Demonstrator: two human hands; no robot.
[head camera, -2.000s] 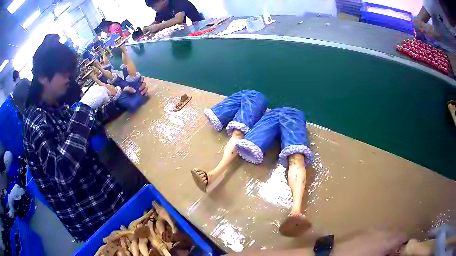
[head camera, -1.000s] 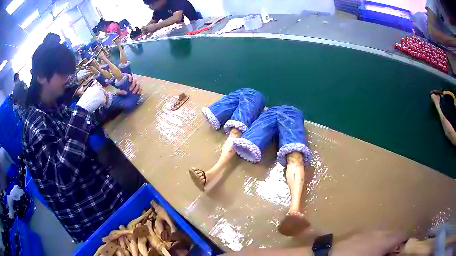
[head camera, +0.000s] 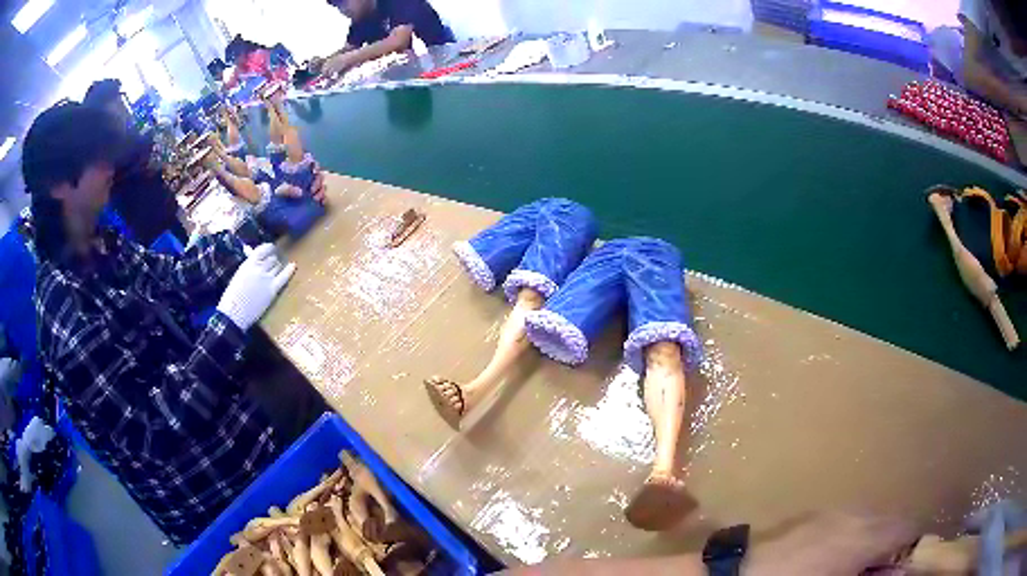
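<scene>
Two blue trouser pieces with pale frayed cuffs lie on the brown-covered bench. The nearer trouser piece (head camera: 617, 284) has one leg (head camera: 667, 422) in its right cuff, and its left cuff is empty. The farther trouser piece (head camera: 552, 242) has one sandalled leg (head camera: 505, 354) out of one cuff; its other cuff is empty. My left hand (head camera: 850, 542), blurred, reaches in along the bottom right, a black band on its wrist. A tan part (head camera: 946, 552) lies against its fingers; the grip is unclear. A pale grey shape at the corner may be my right hand; I cannot tell.
A small brown sandal piece (head camera: 407, 227) lies on the bench. A blue crate (head camera: 389, 484) of tan legs stands at the bench's near edge. A person in a checked shirt (head camera: 146, 338) works at left. A tan leg (head camera: 971, 264) and orange coils ride on the green belt (head camera: 788, 203).
The tan leg and orange coils have come further into view from the right on the belt. The neighbour has leaned back, gloved hand lowered to the bench edge. The trouser pieces have not moved.
</scene>
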